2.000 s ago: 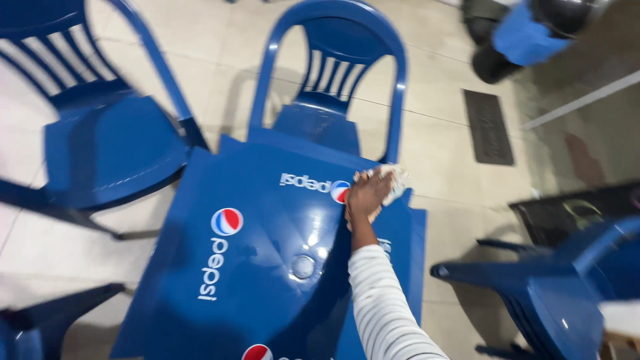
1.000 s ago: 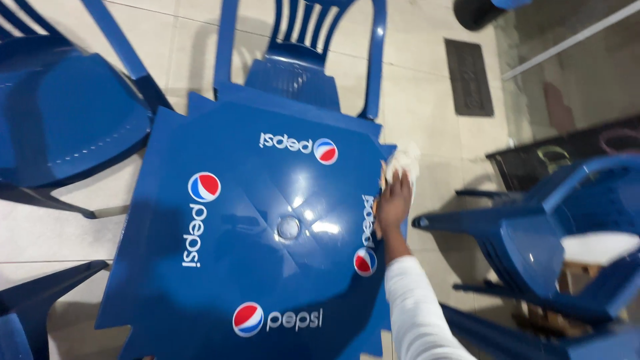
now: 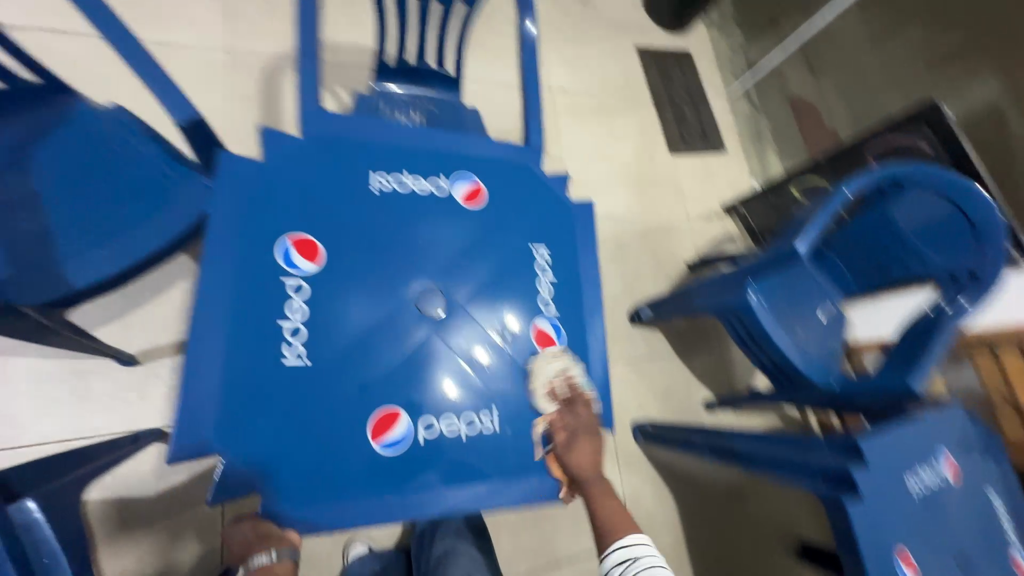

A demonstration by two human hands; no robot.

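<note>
A blue plastic table (image 3: 360,320) with Pepsi logos fills the middle of the head view. My right hand (image 3: 576,432) presses a pale, crumpled cloth (image 3: 560,380) onto the tabletop near its right edge, just below one logo. A tan and orange part of the cloth hangs below the fingers. At the lower left, my left hand (image 3: 254,538), with a band on its wrist, is at the table's near left corner; its fingers are blurred, and whether it grips the edge cannot be told.
Blue plastic chairs stand behind the table (image 3: 428,104), at the left (image 3: 88,192) and at the right (image 3: 784,312). A second blue table (image 3: 920,512) is at the lower right. A dark mat (image 3: 680,100) lies on the tiled floor. My legs (image 3: 452,548) are below the near edge.
My right hand has moved with the cloth from the far right corner down along the right side toward the near edge. My left hand has come into view at the lower left.
</note>
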